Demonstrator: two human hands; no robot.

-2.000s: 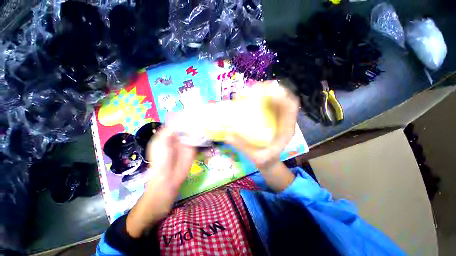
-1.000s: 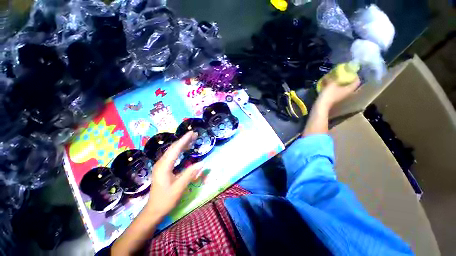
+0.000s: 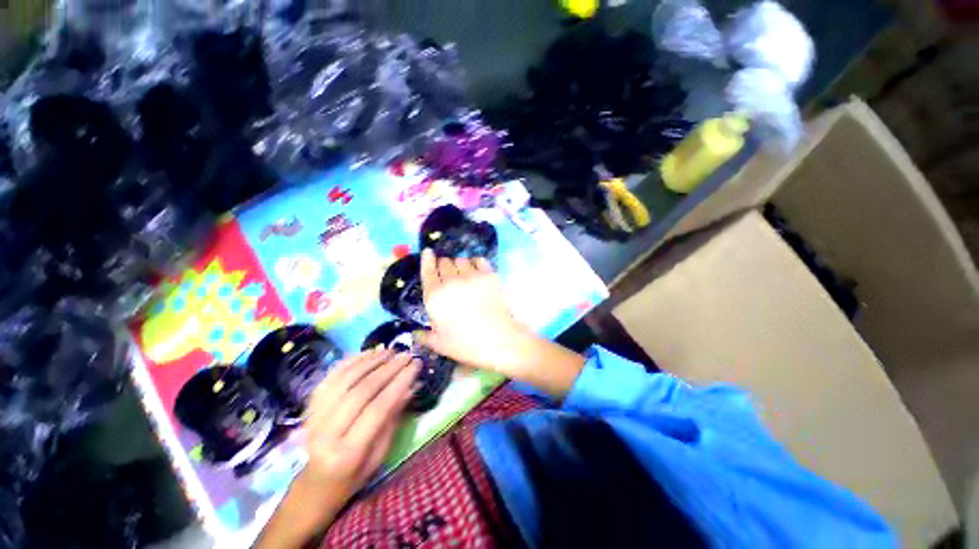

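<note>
Several glossy black round housings lie on the cartoon-printed mat (image 3: 220,281). Two sit at its left (image 3: 222,413), and one is at its upper right (image 3: 458,234). Another (image 3: 402,287) is partly covered by my right hand (image 3: 472,314). One housing (image 3: 429,377) is between my hands, nearer to me than the row. My left hand (image 3: 356,410) has its fingers together at that housing's left edge and holds it. My right thumb is at its top and the right fingers reach over the neighbouring housing; blur hides whether they grip.
A yellow squeeze bottle (image 3: 703,153) stands at the right, beside white bundles (image 3: 770,45). Yellow-handled pliers (image 3: 623,204) lie by a black parts heap (image 3: 601,91). Purple parts (image 3: 464,153) touch the mat's top. Bagged housings (image 3: 102,204) fill the left. An open carton (image 3: 789,370) is at right.
My right hand has let go of the bottle at the right and come back over the mat. The middle housing has moved out of the row towards me, with my left hand on it.
</note>
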